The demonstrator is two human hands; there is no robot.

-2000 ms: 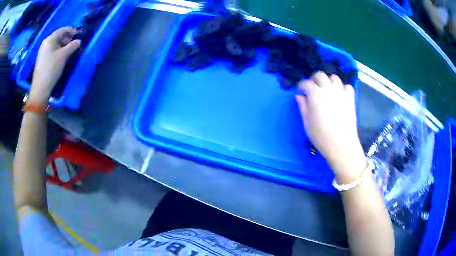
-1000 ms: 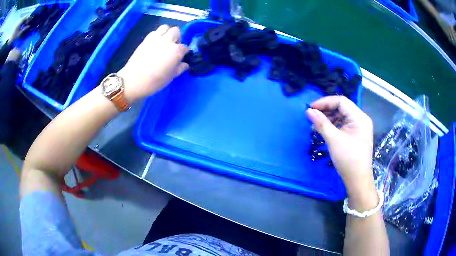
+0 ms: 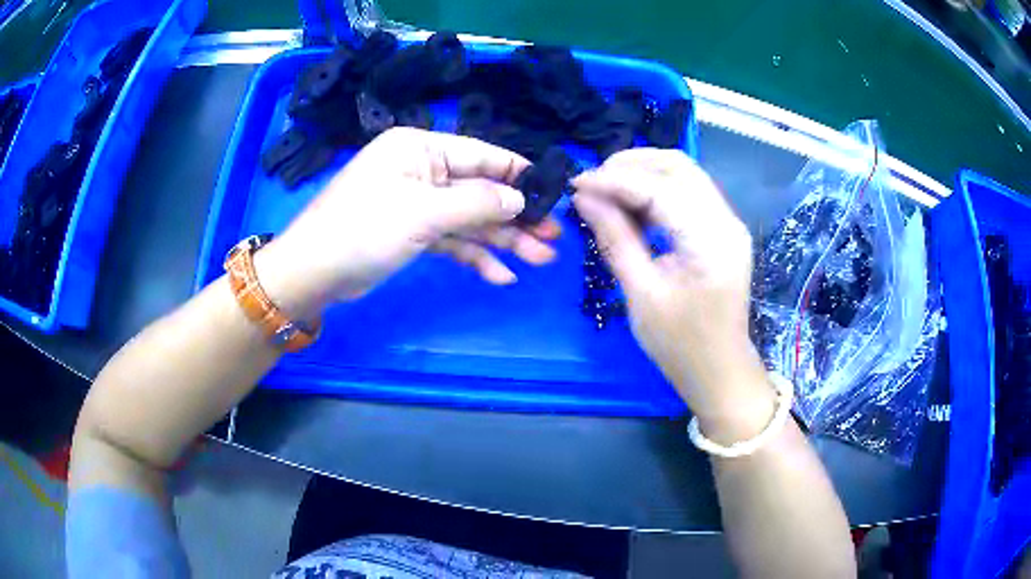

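Observation:
My left hand [image 3: 418, 209] holds a matte black plastic housing [image 3: 547, 184] between thumb and fingers, above the blue work tray [image 3: 452, 388]. My right hand [image 3: 667, 243] is at the housing's right side with thumb and index finger pinched together. A tiny dark piece shows at those fingertips, probably a small black ring, too small to make out. More black housings [image 3: 475, 111] lie piled along the tray's far edge. Small shiny black rings [image 3: 599, 296] lie in the tray, partly hidden by my right hand.
A clear zip-lock bag of small parts [image 3: 842, 294] lies right of the tray. A right parts bin [image 3: 961, 373] stands beyond it. A left parts bin [image 3: 113, 170] holds dark parts. A green surface [image 3: 769, 68] lies behind a pale metal rail [image 3: 814, 144].
My left hand has come from the left bin, past the tray's far left corner, to the middle with a housing. My right hand has met it there. The view has shifted right.

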